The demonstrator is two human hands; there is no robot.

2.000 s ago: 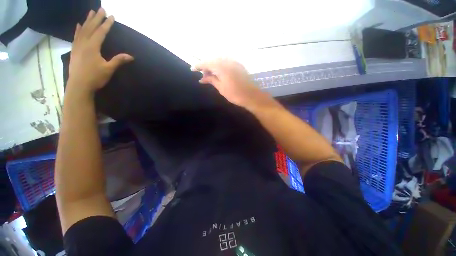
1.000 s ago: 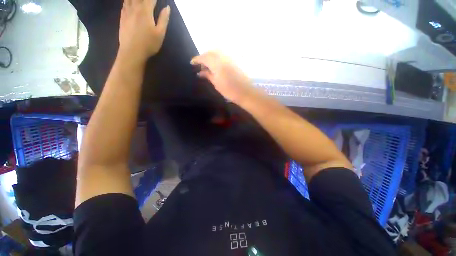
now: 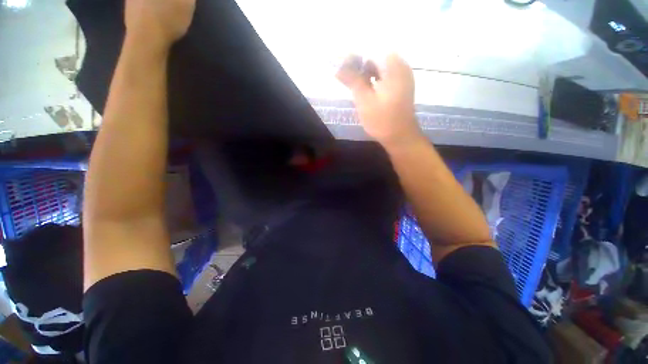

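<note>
The black fabric panel [image 3: 227, 78] lies on the white table at the left and hangs over its front edge toward my lap. My left hand [image 3: 162, 15] rests on the panel near the top edge of the picture, its fingertips cut off. My right hand [image 3: 384, 92] is raised right of the panel, apart from it, over the bright table. Its fingers are bent and blurred; I cannot tell if something small is between them.
The table's front edge bears a grey measuring scale [image 3: 455, 119]. A black pad [image 3: 584, 103] and thin blue-yellow snips [image 3: 544, 110] lie at the right. Blue baskets stand below, right [image 3: 529, 220] and left [image 3: 42, 167]. Part of a dark machine panel [image 3: 625, 32] shows top right.
My right hand has left the panel's edge and moved right. My left hand has moved up to the frame's top. The panel now reaches straight-edged down to the table's front edge.
</note>
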